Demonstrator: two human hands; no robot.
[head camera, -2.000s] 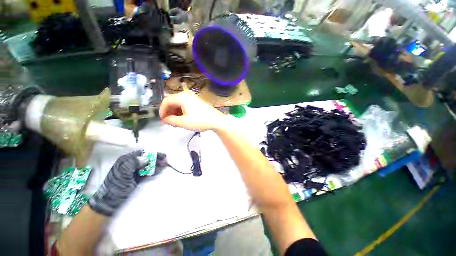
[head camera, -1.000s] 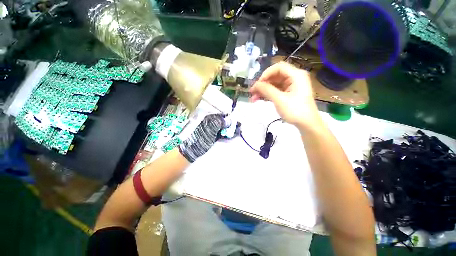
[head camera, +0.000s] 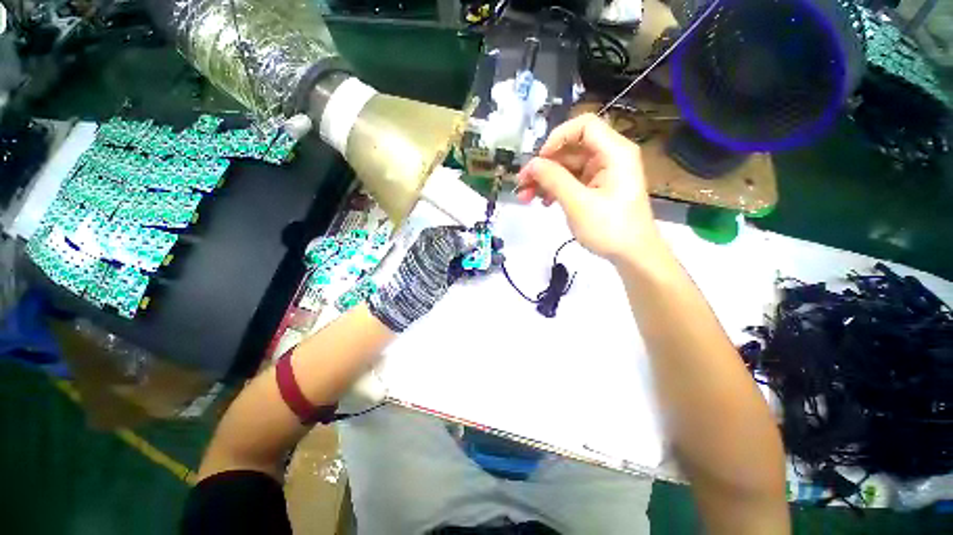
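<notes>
My left hand (head camera: 423, 274), in a grey-black striped glove, holds a small green circuit board (head camera: 478, 251) under the thin dark rod (head camera: 491, 206) of the soldering machine (head camera: 514, 110). A black cable (head camera: 553, 292) runs from the board to a small bundle lying on the white surface. My right hand (head camera: 590, 183) is bare, its thumb and fingertips pinched together beside the rod. A thin bright strand, likely solder wire (head camera: 660, 55), rises from behind this hand towards the upper right. Its end at the fingertips is too small to make out.
A yellowish fume hood (head camera: 402, 152) stands left of the machine. Loose boards (head camera: 350, 261) lie left of my glove, board stock (head camera: 115, 214) on black further left. A black cable pile (head camera: 862, 366) is at right. A fan (head camera: 760, 73) stands on a wooden board (head camera: 731, 186) behind a green round object (head camera: 716, 224).
The view has swung left and down since the first frame, showing the board stock. Since one second ago, the board has shifted slightly up under the rod and the bright strand shows more clearly.
</notes>
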